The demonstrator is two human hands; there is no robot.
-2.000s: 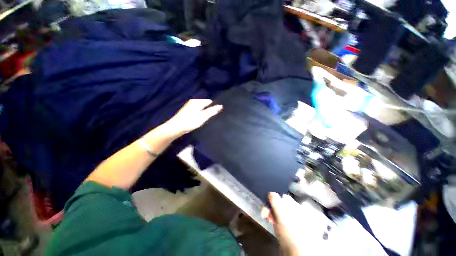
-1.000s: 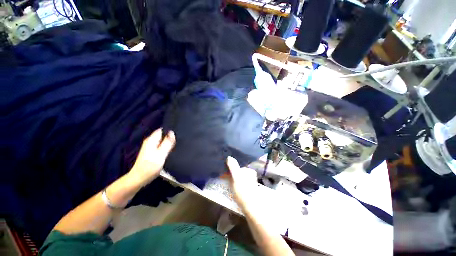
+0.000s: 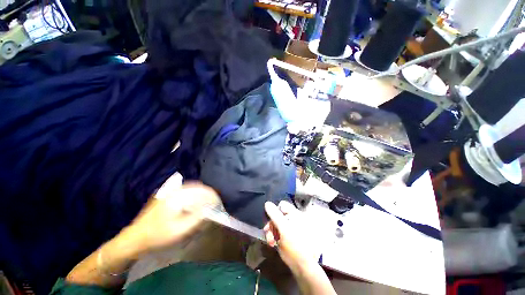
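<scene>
A dark garment piece (image 3: 250, 167) lies on the white table with its right edge at the needle area (image 3: 296, 147) of the sewing machine (image 3: 368, 144). My left hand (image 3: 184, 207) is blurred at the table's front edge, left of the piece; I cannot tell whether it holds anything. My right hand (image 3: 282, 227) is at the piece's lower right corner, fingers bent; something small and reddish shows at its fingers, too unclear to name. Two cream cylinders (image 3: 342, 157) stand on the machine.
A large heap of navy cloth (image 3: 75, 150) fills the left. A black strip (image 3: 397, 216) crosses the table (image 3: 380, 253) to the machine. Small dark bits (image 3: 339, 223) lie near my right hand. Black thread cones (image 3: 391, 34) stand behind, with a thread stand (image 3: 483, 129) at right.
The view has shifted. My left hand has left the garment's left part and moved down toward the front edge. The piece is more rumpled, and its lower part has drawn in toward the machine.
</scene>
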